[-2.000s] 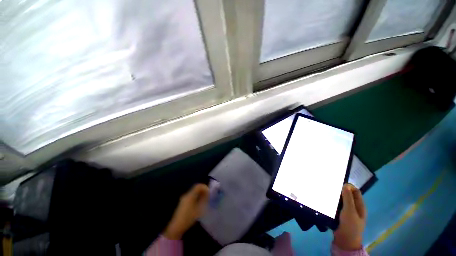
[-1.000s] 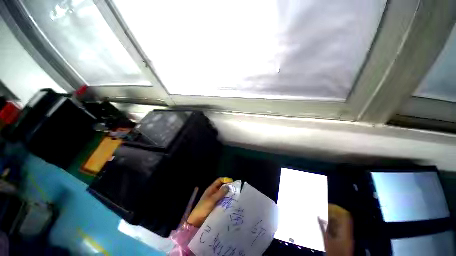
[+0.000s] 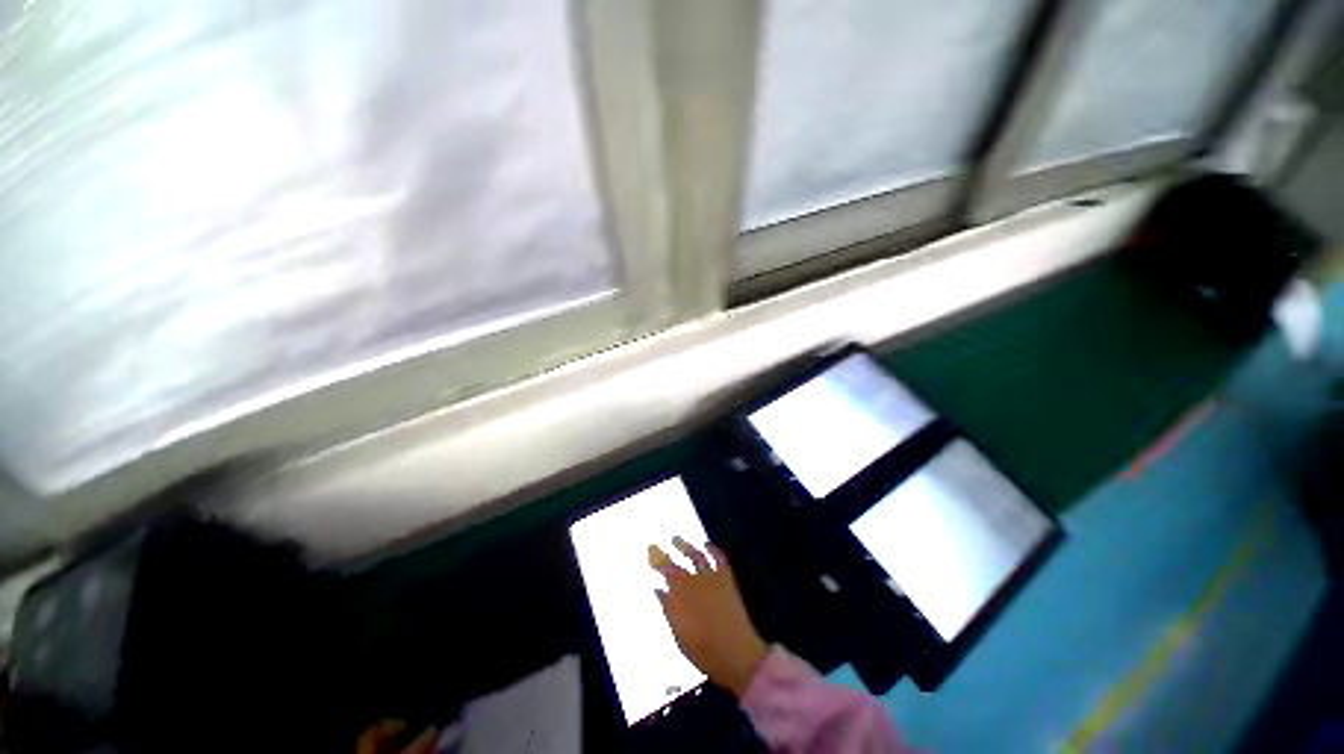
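Observation:
A tablet with a glowing white screen (image 3: pixel 619 604) lies on the black trays in front of me. My right hand (image 3: pixel 711 611) is over its right part, fingers spread, a yellow cap on one fingertip; touch cannot be told. My left hand (image 3: pixel 398 738) is cut off by the bottom edge, with only fingertips showing beside a white paper sheet (image 3: pixel 528 716); its grip cannot be told. Two more lit tablets, an upper one (image 3: pixel 840 423) and a lower one (image 3: pixel 955 539), lie side by side in a black tray to the right.
A dark tray stack (image 3: pixel 89 626) stands at the left. The green-matted bench (image 3: pixel 1017 346) runs along the covered windows to a black heap (image 3: pixel 1223 251) at the far right. Blue floor with a yellow line (image 3: pixel 1179 648) shows at the lower right.
The view has swung right since one second ago. The paper has moved down and left off the middle, and my left hand is mostly out of the picture. My right hand now lies over the tablet's screen.

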